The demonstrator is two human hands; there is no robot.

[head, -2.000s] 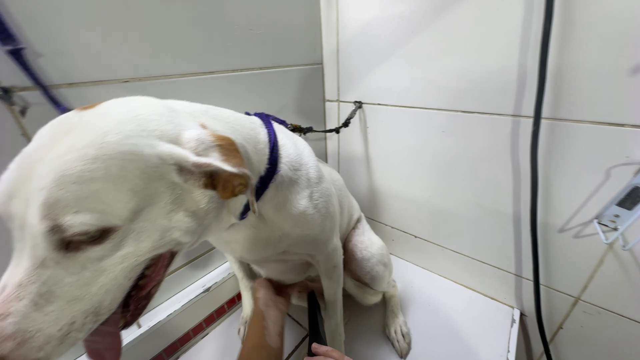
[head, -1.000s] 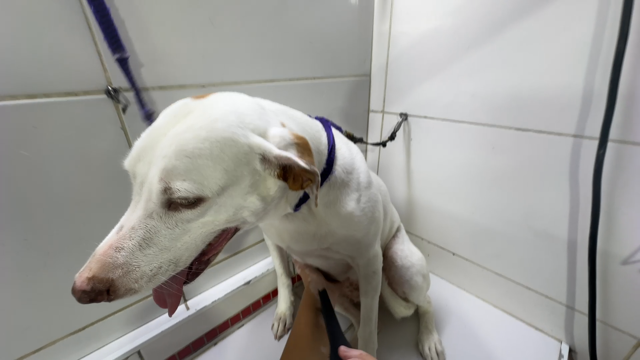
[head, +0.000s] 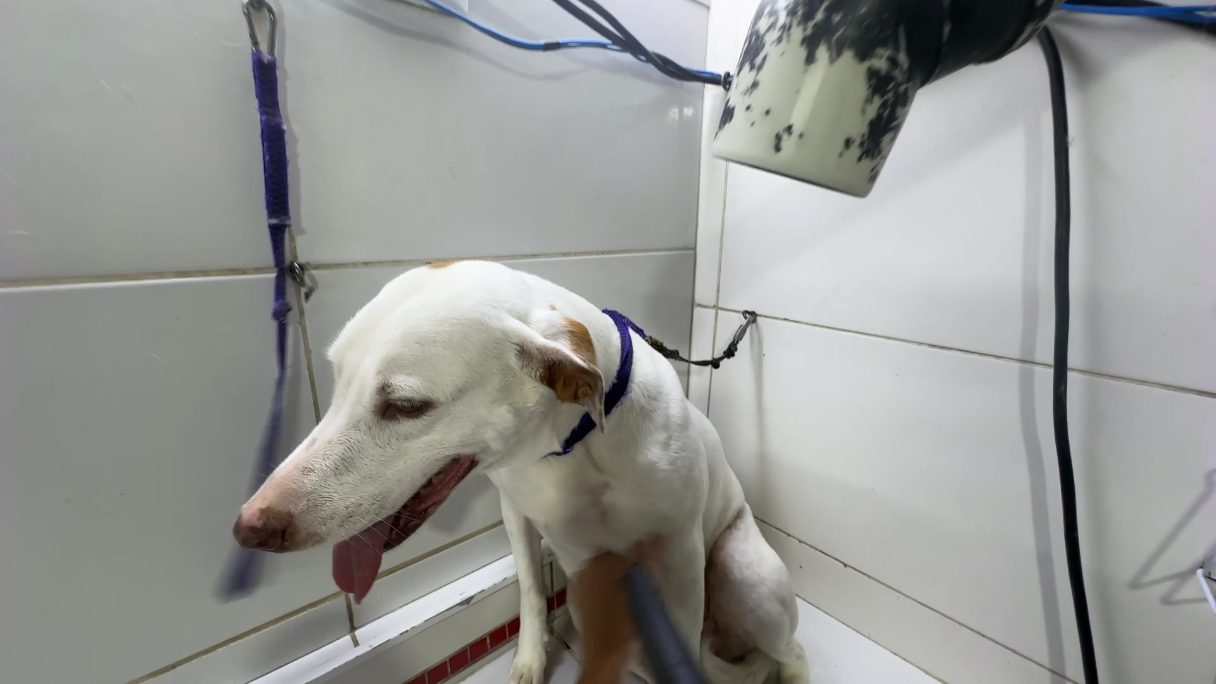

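Observation:
A white dog (head: 655, 456) with brown ear patches sits in the tiled corner, mouth open and tongue (head: 359, 562) hanging out. It wears a purple collar (head: 622, 366); a short dark tether (head: 708, 361) runs behind its neck to a wall hook. My left hand (head: 617, 575), blurred, reaches up from the bottom edge to the dog's chest beside its front leg; its fingers cannot be made out. Just right of that forearm, a dark tube-like tool (head: 660, 632) points up at the chest, its lower end cut off by the frame. My right hand is out of view.
A purple strap (head: 274, 142) hangs from a metal clip on the left wall. At upper right hangs a cylindrical fixture (head: 817, 104) with chipped black paint. A black cable (head: 1061, 380) runs down the right wall. A white ledge (head: 408, 622) with red tiles below lies at lower left.
The view has tilted up, bringing in the chipped fixture. The fingers seen at the tool's lower end are now out of frame. The dog still sits facing left.

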